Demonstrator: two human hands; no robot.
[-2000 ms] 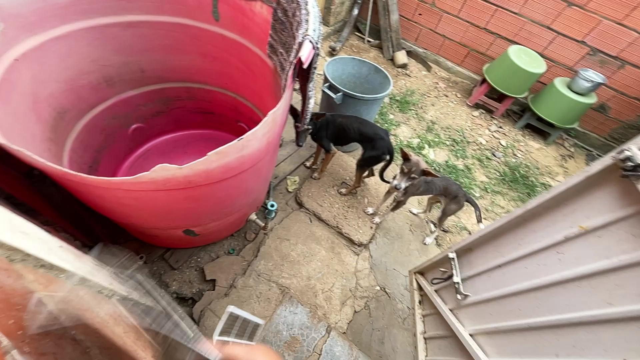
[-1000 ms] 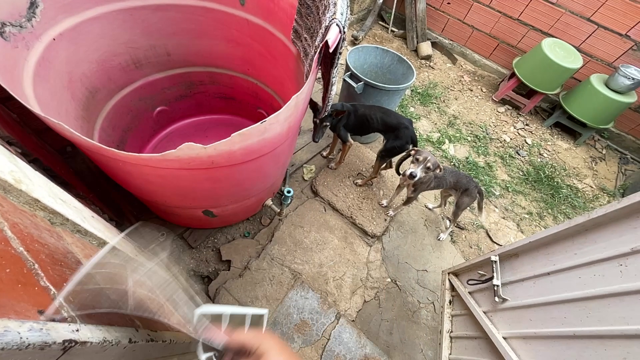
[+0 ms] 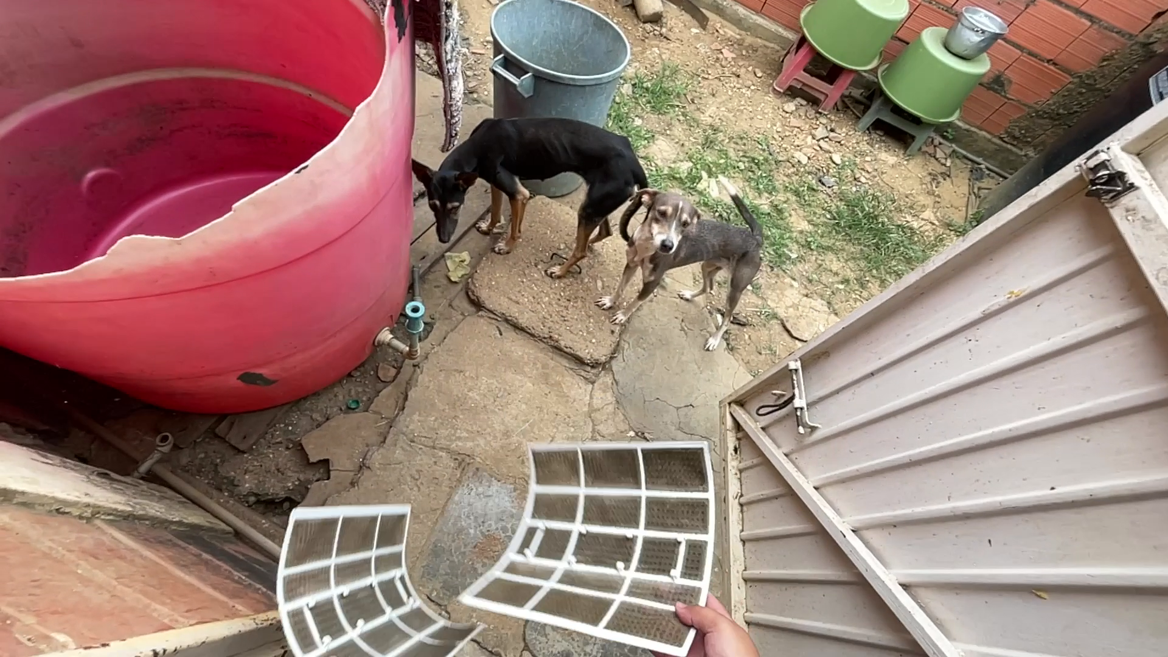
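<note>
Two curved mesh air-conditioner filters with white plastic frames are in view at the bottom. The right filter (image 3: 607, 547) is pinched at its lower right corner by my right hand (image 3: 716, 630), whose thumb lies over the frame. The left filter (image 3: 356, 579) stands a little lower, bending toward the other; its lower edge runs down to the frame's bottom, and no hand shows on it. My left hand is not in view. Both filters are above the cracked stone paving (image 3: 502, 374).
A broken-rimmed red tank (image 3: 274, 310) with a tap (image 3: 414, 319) stands left. A black dog (image 3: 557, 155) and a grey dog (image 3: 703, 242) stand ahead by a grey bin (image 3: 558, 64). A metal door (image 3: 985, 438) is at right, green tubs (image 3: 935, 78) beyond.
The filters, blurred or only partly seen before, are now spread in plain view. The black dog's head has lowered. The view has shifted somewhat.
</note>
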